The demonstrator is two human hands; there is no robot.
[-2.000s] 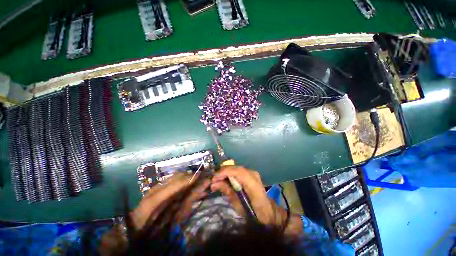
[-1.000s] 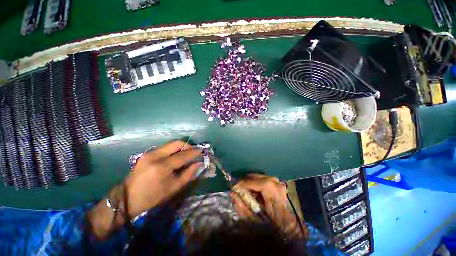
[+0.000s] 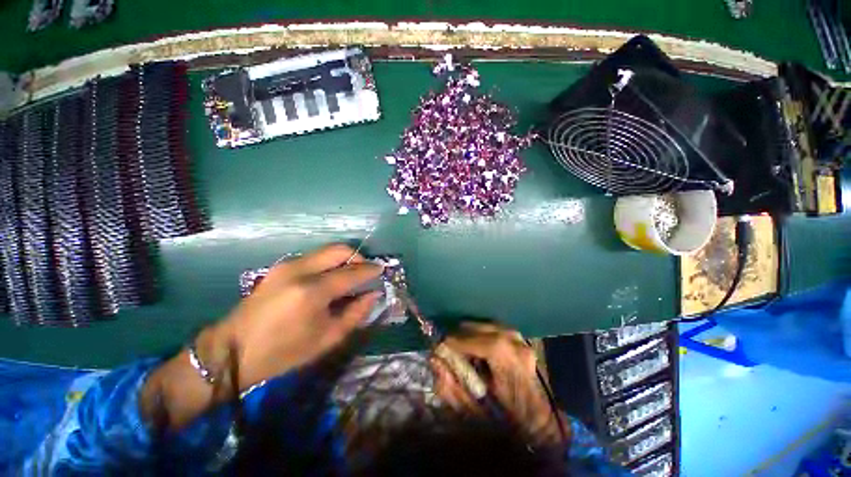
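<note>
A phone board assembly point(image 3: 393, 279) lies at the bench's near edge, mostly covered by my left hand point(image 3: 299, 307). My left hand lies over it with fingers bent, and a hair-thin wire point(image 3: 360, 244) sticks up by its fingertips. How the fingers hold the wire is too small to tell. My right hand point(image 3: 495, 368) grips the soldering iron point(image 3: 459, 368) by its pale tan grip. The iron's thin metal shaft points up and left to the assembly's right end. Dark hair hides part of my wrists and the near area.
A second assembly point(image 3: 303, 98) lies behind. Dark ribbed strips point(image 3: 79, 200) are at left. A heap of small purple-pink parts point(image 3: 459, 154) is mid-bench. The fan point(image 3: 616, 149), white-yellow cup point(image 3: 664, 222) and scorched pad point(image 3: 728, 265) are right. A slotted tray point(image 3: 639, 401) is lower right.
From two seconds ago, my left hand has come to lie flatter over the assembly, and my right hand has shifted right with the iron. The view has also shifted. In the last second both hands barely moved.
</note>
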